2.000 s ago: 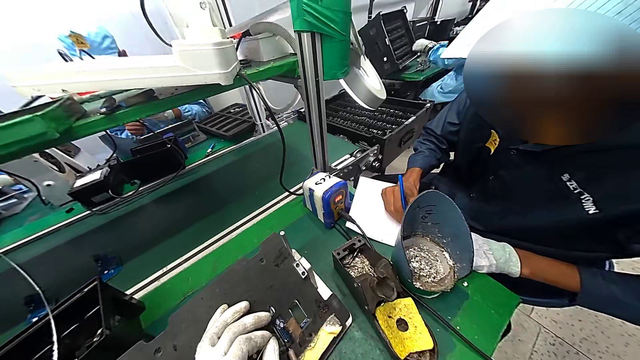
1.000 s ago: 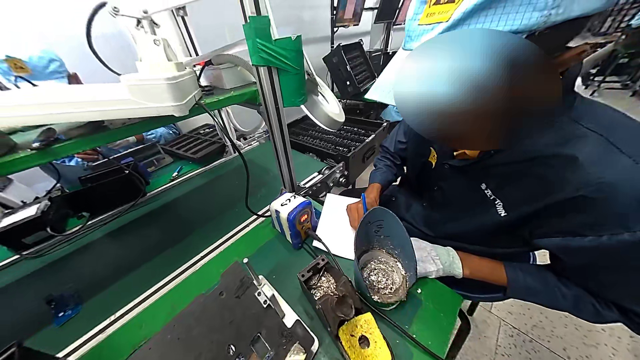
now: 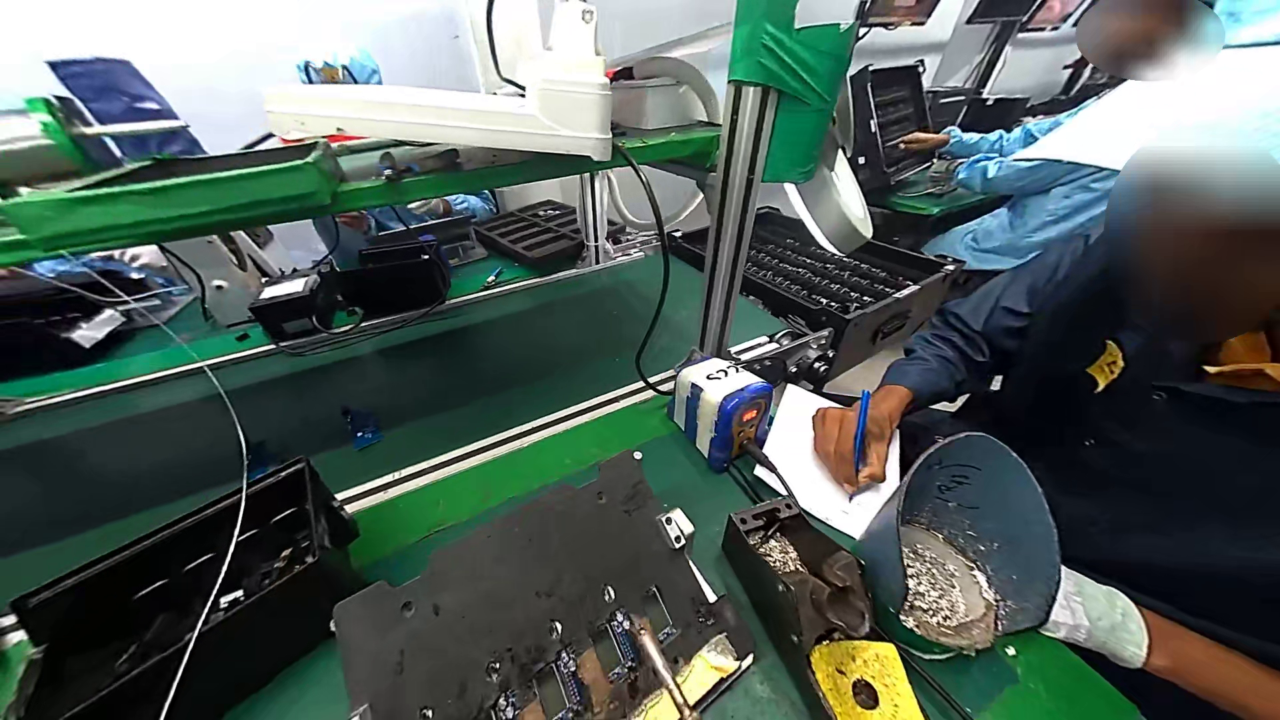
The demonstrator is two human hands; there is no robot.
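Neither of my hands shows in the head view now. A soldering iron's metal tip (image 3: 660, 655) reaches in from the bottom edge over small circuit boards (image 3: 568, 680) set in a black fixture plate (image 3: 520, 570); what holds the iron is out of view. To the right is a soldering iron stand (image 3: 790, 590) with metal wool and a yellow sponge (image 3: 866, 680). Behind the stand sits a blue and white soldering station (image 3: 722, 410) with a lit display. A scoop-like container (image 3: 990, 520) holds solder scraps beside the stand.
A co-worker's hand (image 3: 860, 440) writes with a blue pen on white paper (image 3: 820, 490); their gloved hand (image 3: 1100, 615) is by the container. A black bin (image 3: 180, 600) stands at left. A metal post (image 3: 738, 220) and green-edged shelf (image 3: 180, 205) rise behind. A black case (image 3: 830, 280) lies beyond.
The view has shifted considerably. A gloved hand seen over the fixture plate two seconds ago is out of view now. The soldering iron tip has come into view. The co-worker still writes.
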